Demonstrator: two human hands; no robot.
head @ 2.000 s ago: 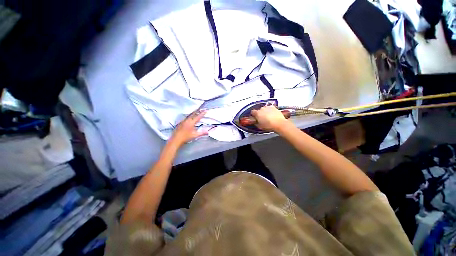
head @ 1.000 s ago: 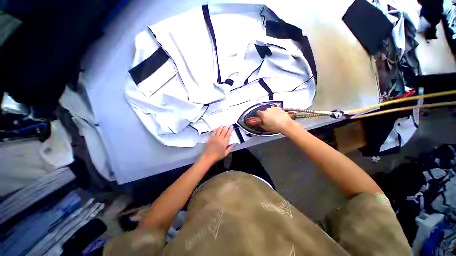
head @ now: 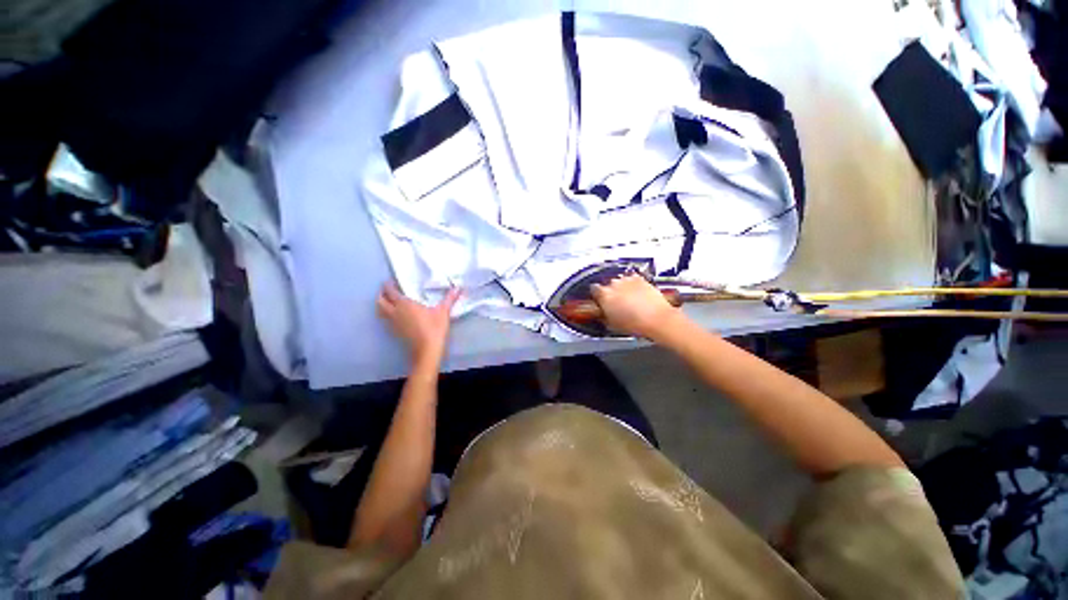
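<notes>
A white garment [head: 527, 152] with black panels and narrow black seams lies spread and partly rumpled on the pale pressing table [head: 334, 340]. My right hand [head: 632, 306] is closed on the handle of the steam iron [head: 576, 293], whose dark pointed body rests on the garment's near edge, tip to the left. My left hand [head: 419, 322] is at the garment's near left edge, thumb and fingers spread, with the fingertips at the cloth. Whether it pinches any cloth is too small to tell.
A yellow hose and a pale cord [head: 890, 294] run right from the iron. A loose black square [head: 928, 103] and heaped scraps lie at the right. Folded stacks [head: 105, 387] stand at the left. More black-and-white cloth [head: 1019, 504] lies at lower right.
My left hand has moved left, away from the iron, to the garment's left edge. My right hand still holds the iron near the front edge. The view has shifted, so the table sits further right.
</notes>
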